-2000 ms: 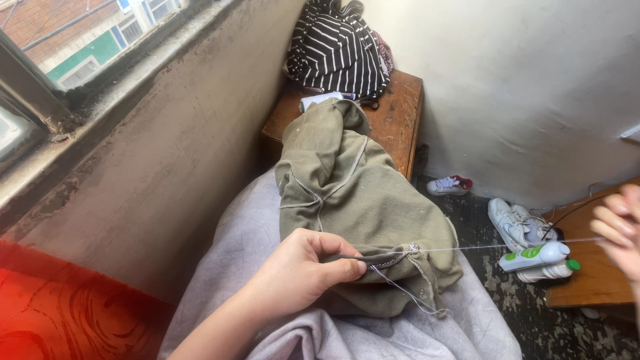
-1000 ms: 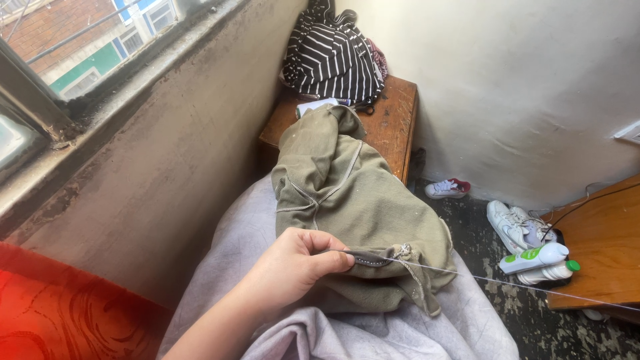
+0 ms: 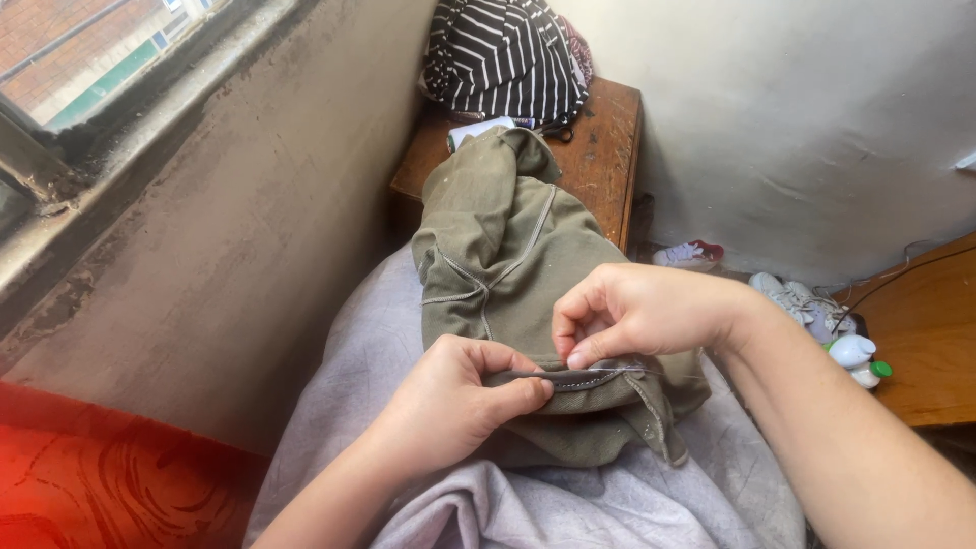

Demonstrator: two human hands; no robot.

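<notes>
An olive-green cloth garment [image 3: 526, 290] with pale seams lies over a light grey cloth [image 3: 343, 374]. My left hand [image 3: 480, 389] pinches the dark folded edge [image 3: 576, 379] of the garment between thumb and fingertips; white stitches run along this edge. Just to the right, my right hand [image 3: 625, 313] has its thumb and fingertips brought together at the same edge. A thin pale thread [image 3: 671, 372] stretches from the edge to the right, under the right wrist. Whether a needle is between the right fingertips cannot be seen.
Behind the garment, a wooden table [image 3: 610, 152] bears a black-and-white striped cloth [image 3: 503, 61], a white cylindrical container [image 3: 480, 130] and black-handled scissors [image 3: 560, 130]. Shoes [image 3: 793, 297] and white bottles [image 3: 852, 351] are at the right. A wall and window sill [image 3: 152, 130] border the left.
My right hand, at the right edge two seconds ago and out of view one second ago, is now at the garment's edge. My left hand still pinches the edge.
</notes>
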